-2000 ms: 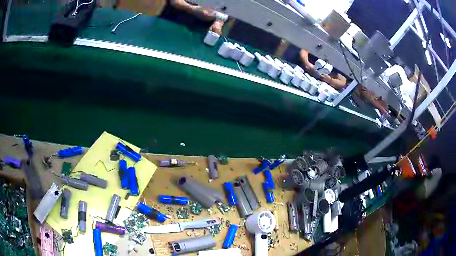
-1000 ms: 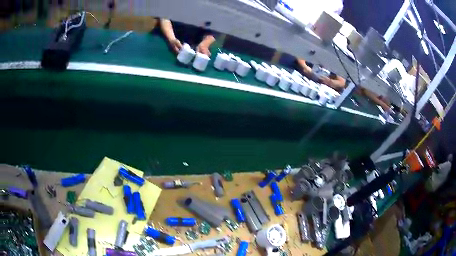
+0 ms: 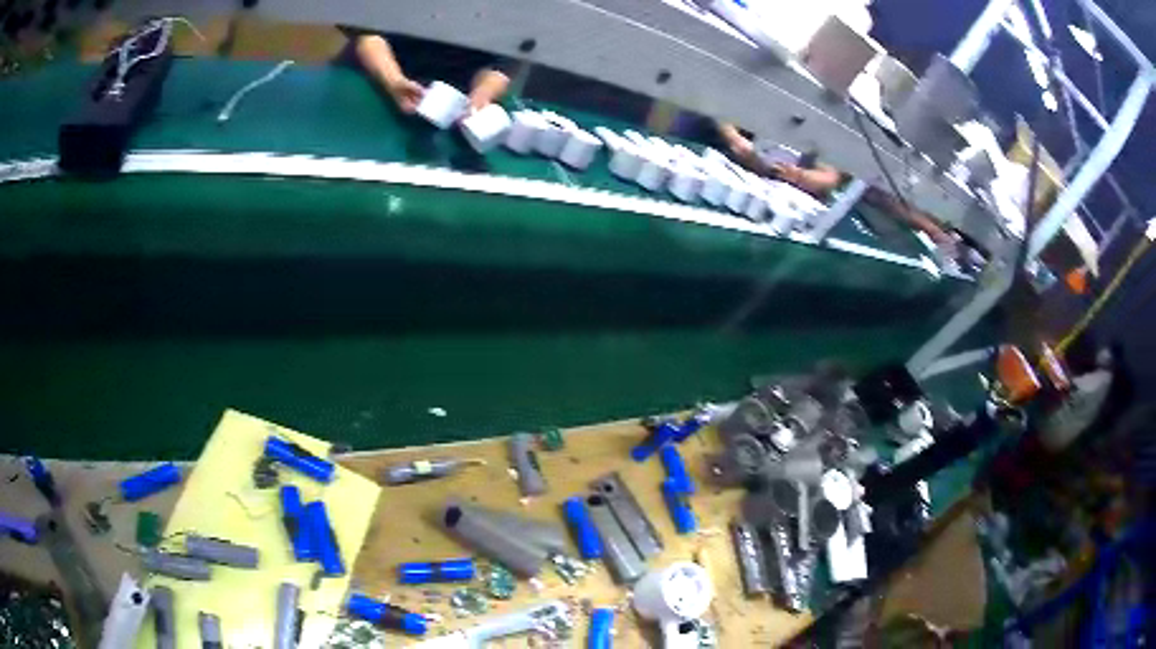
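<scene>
Neither of my hands is in view. Nearest in front of me, a white handheld fan unit (image 3: 674, 591) lies at the bench's front edge, its handle cut off by the picture's bottom. Blue cells (image 3: 436, 572) lie scattered over the tan bench, some on a yellow sheet (image 3: 228, 488) with grey cells (image 3: 221, 550). Grey handle shells (image 3: 497, 538) lie in the middle. A long light grey piece (image 3: 507, 624) lies left of the fan unit. Small green boards (image 3: 497, 582) lie among them.
Grey round housings (image 3: 786, 437) are piled at the bench's right, beside a thick black cylinder (image 3: 932, 454). A green belt (image 3: 507, 298) runs behind the bench. White units (image 3: 672, 171) stand lined up beyond it, with other people's hands (image 3: 488, 86) there. A black box (image 3: 108, 114) stands far left.
The view has shifted, so the bench items sit lower than at first and slightly left. Across the belt, another person's hands now touch two white units instead of one.
</scene>
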